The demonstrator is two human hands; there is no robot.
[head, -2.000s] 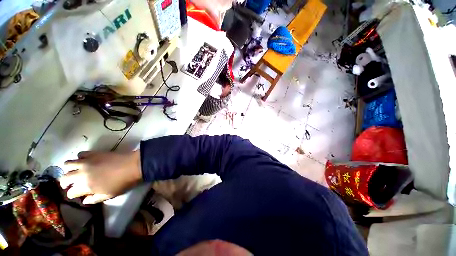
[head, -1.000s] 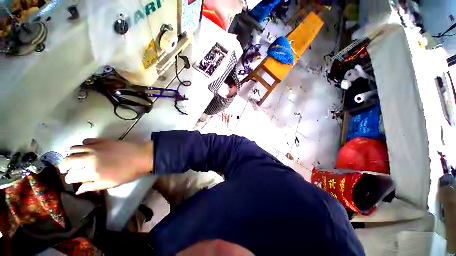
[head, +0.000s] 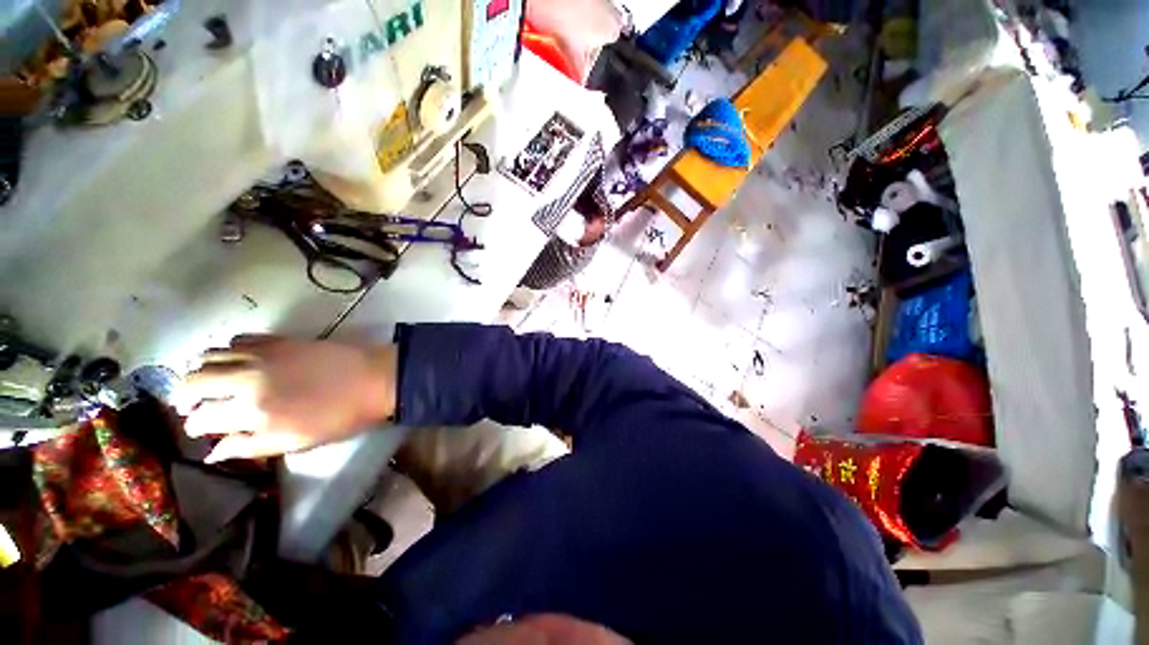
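Note:
The patterned red garment fabric (head: 107,485) lies with plain dark lining (head: 208,517) at the lower left, partly under the presser foot area (head: 95,378) of the sewing machine (head: 315,88). My right hand (head: 284,397) rests palm down on the white machine table just right of the needle area, with its fingertips at the edge of the dark cloth. Whether it pinches the cloth cannot be told. My left hand is not in view.
Black-handled shears (head: 347,252) and a blue-purple tool (head: 428,231) lie beyond my right hand. A tray of small metal bits (head: 544,151) stands at the table's end near checked cloth (head: 573,208). A wooden bench (head: 743,120) and a red bag (head: 863,479) are at the right.
The view has shifted, so the machine and shears sit farther right in the picture. My right hand stays beside the needle area. The patterned cloth's folds have changed slightly.

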